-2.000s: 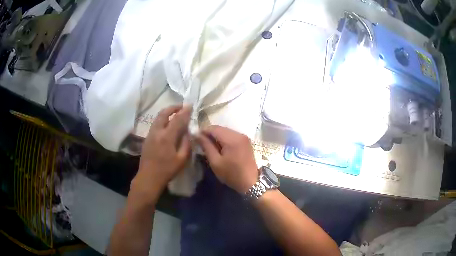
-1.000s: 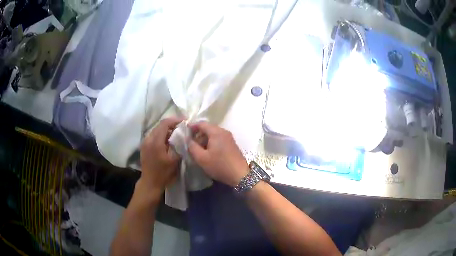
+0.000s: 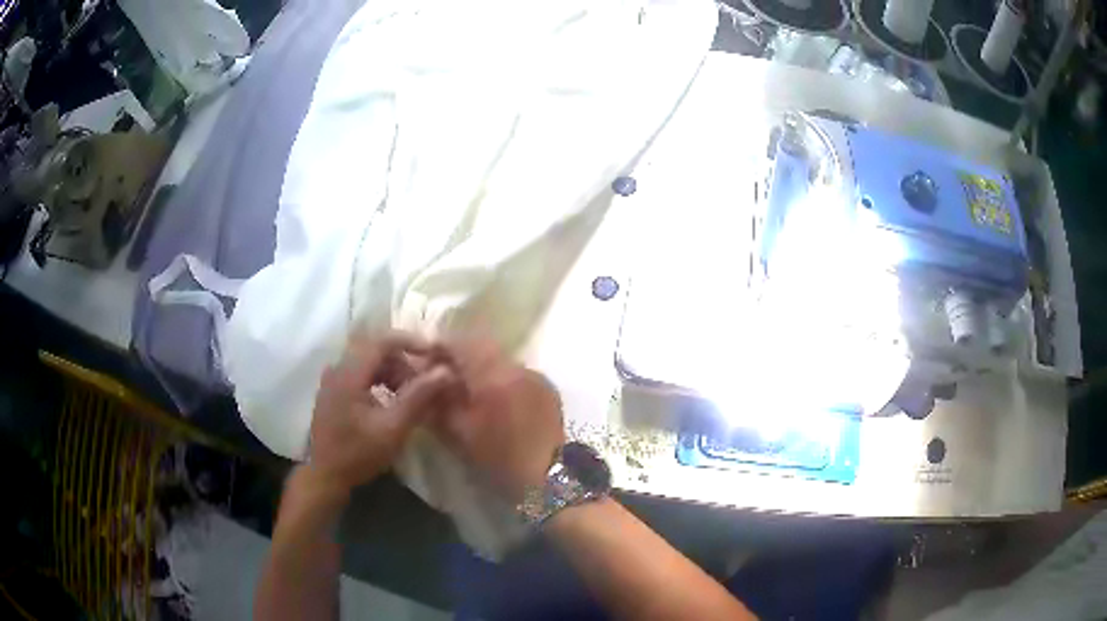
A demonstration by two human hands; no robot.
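A large white garment piece (image 3: pixel 461 134) lies in long folds over the table left of the machine, with its near end hanging over the table's front edge. My left hand (image 3: pixel 364 406) holds the gathered cloth near that edge, fingers curled around it. My right hand (image 3: pixel 498 419), blurred and wearing a metal watch, is on the same cloth close beside the left. The fingers hide the exact spot they hold. The sewing machine (image 3: pixel 935 212) is blue, and lamp glare hides its needle area.
A blue plate (image 3: pixel 771 446) is set in the pale table (image 3: pixel 995 473). Grey-purple cloth (image 3: pixel 231 194) lies left of the white piece. A yellow wire rack (image 3: pixel 91 485) stands low left. White thread cones (image 3: pixel 1002 34) are behind the machine. White cloth (image 3: pixel 1044 582) lies low right.
The view has tilted up, so the machine and table sit lower. My hands have stayed together at the cloth near the edge; the held cloth has changed shape, and more hangs below them.
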